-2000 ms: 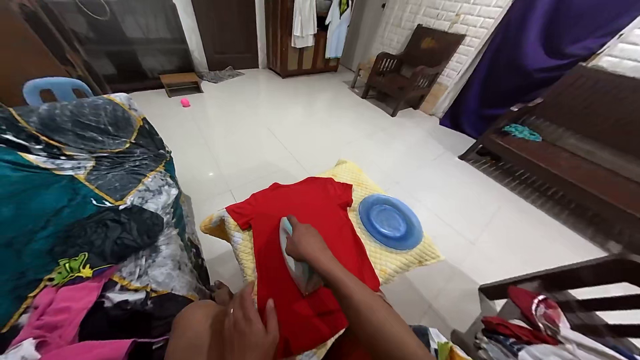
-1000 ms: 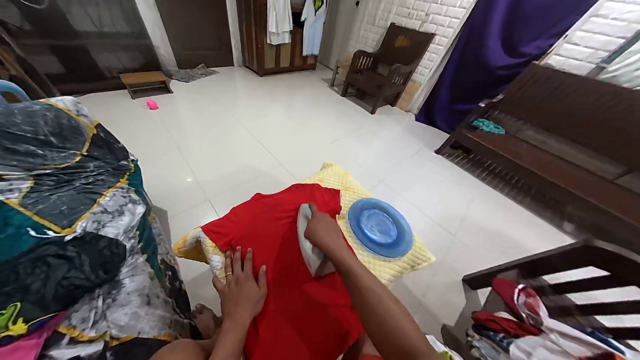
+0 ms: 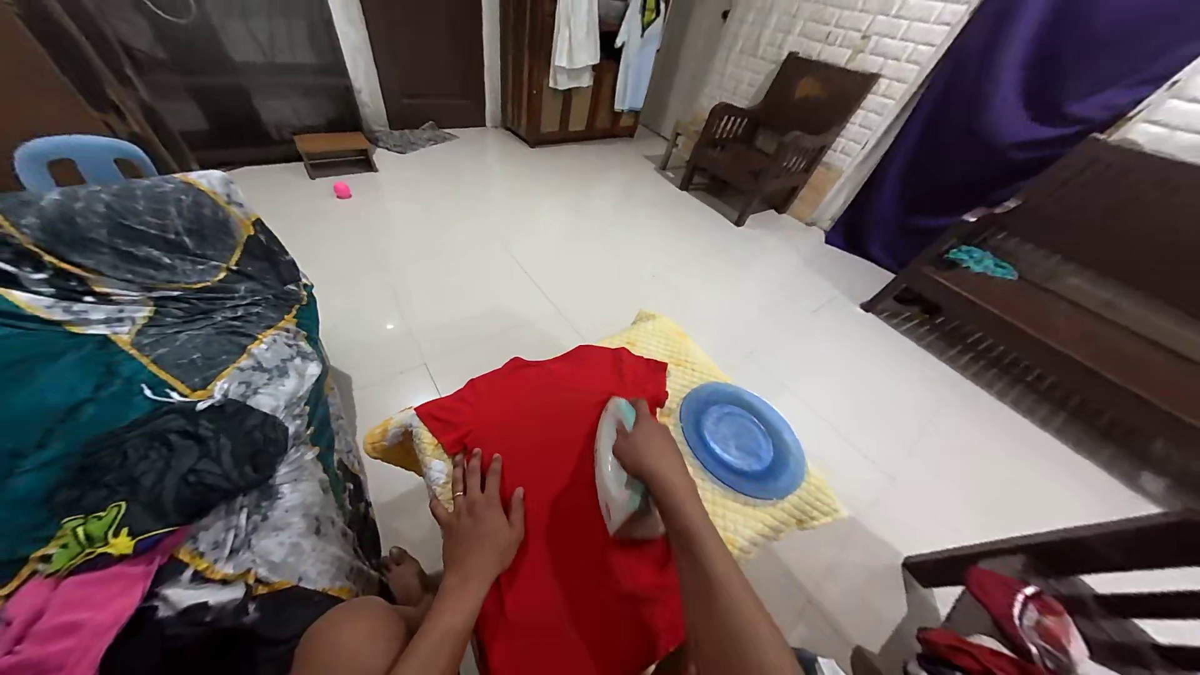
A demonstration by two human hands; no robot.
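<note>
A red T-shirt [image 3: 553, 422] lies spread over a yellow quilted cloth [image 3: 698, 352], its shoulders toward the far side. My right hand [image 3: 649, 448] is closed around the handle of a clothes iron [image 3: 614, 478], which rests on the right part of the shirt, tip pointing away from me. My left hand [image 3: 480, 525] lies flat on the shirt's left side with fingers spread, a ring on one finger. Just right of the shirt, a round blue plastic dish [image 3: 745, 441] sits on the yellow cloth. The underside of the iron is hidden.
On the left, patterned bedding [image 3: 253, 366] carries a black garment [image 3: 187, 459] and pink cloth [image 3: 75, 609]. A dark wooden rack [image 3: 1031, 548] with clothes stands at lower right. Farther off are a wooden bench [image 3: 1059, 319], an armchair [image 3: 769, 141] and a small step stool [image 3: 335, 145].
From two seconds ago, the iron in my right hand has moved from the shirt's middle to its right side. My left hand, earlier near the shirt's lower left edge, now lies farther up on it.
</note>
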